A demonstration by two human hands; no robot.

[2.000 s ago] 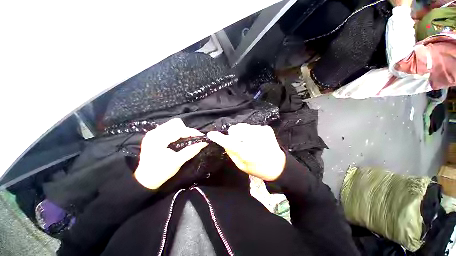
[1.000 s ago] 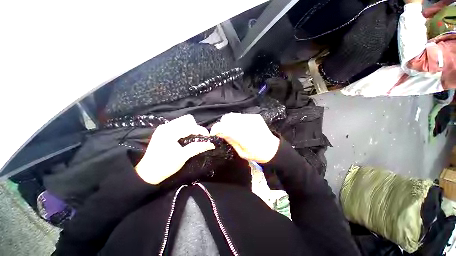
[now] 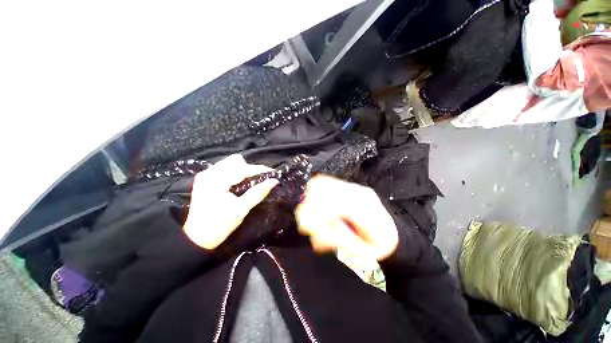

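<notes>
The black speckled garment lies across my lap, partly under the table edge, with smooth black fabric beside its nubbly cloth. Beaded braid trim with silvery glints runs along its edge. My left hand pinches the trim between thumb and fingers. My right hand is blurred, off the trim, just right of and below it, with its fingers curled. Whether it holds a needle or thread cannot be seen.
A large white table covers the upper left. An olive-green bundle lies on the grey floor at the right. At the upper right, another person in pink and white sits by a second black garment. A purple item shows lower left.
My right hand has come away from the trim, moving right and down, and now blurs. More of the trim shows between the hands. My left hand still pinches it.
</notes>
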